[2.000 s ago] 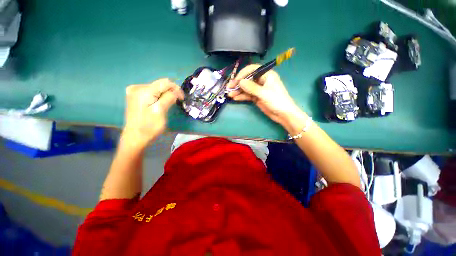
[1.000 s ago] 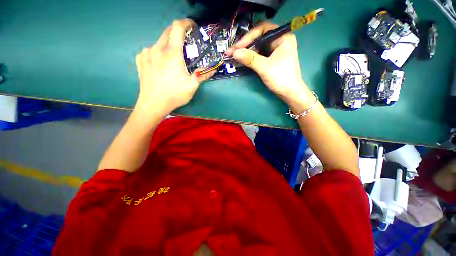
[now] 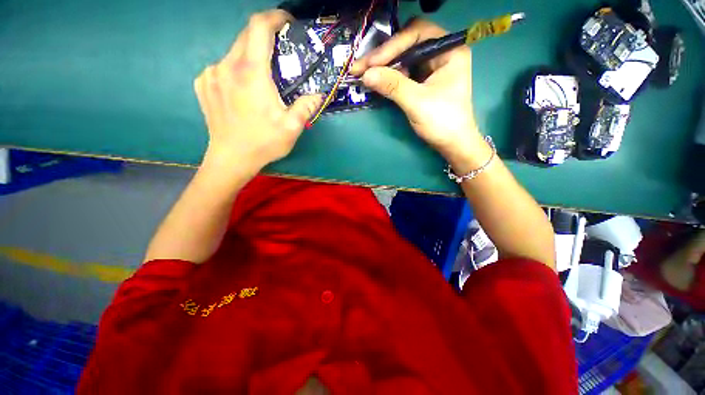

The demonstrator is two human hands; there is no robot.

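The lens module (image 3: 305,62) lies on the green mat at the top centre, its circuit board facing up. My left hand (image 3: 251,96) grips its left side, thumb near the lower edge. My right hand (image 3: 429,85) holds a dark pen-length tool (image 3: 433,52) with a yellow-banded end pointing up right; its fingertips are at the right part of the board. Red, yellow and black wires (image 3: 340,77) cross the board between my hands, with a red end near my left thumb. The tool's working tip is too small to tell apart from the wires.
Several spare lens modules (image 3: 555,119) with exposed boards lie on the right of the green bench (image 3: 116,77). White-and-black camera units (image 3: 599,289) are below the bench at the right, by a blue crate (image 3: 611,351). Another person's red sleeve (image 3: 657,251) shows at the right edge.
The view has shifted, so the camera housing has nearly left the top edge. My left hand has gone from beside the module to gripping it. My right hand stays at the board with the tool.
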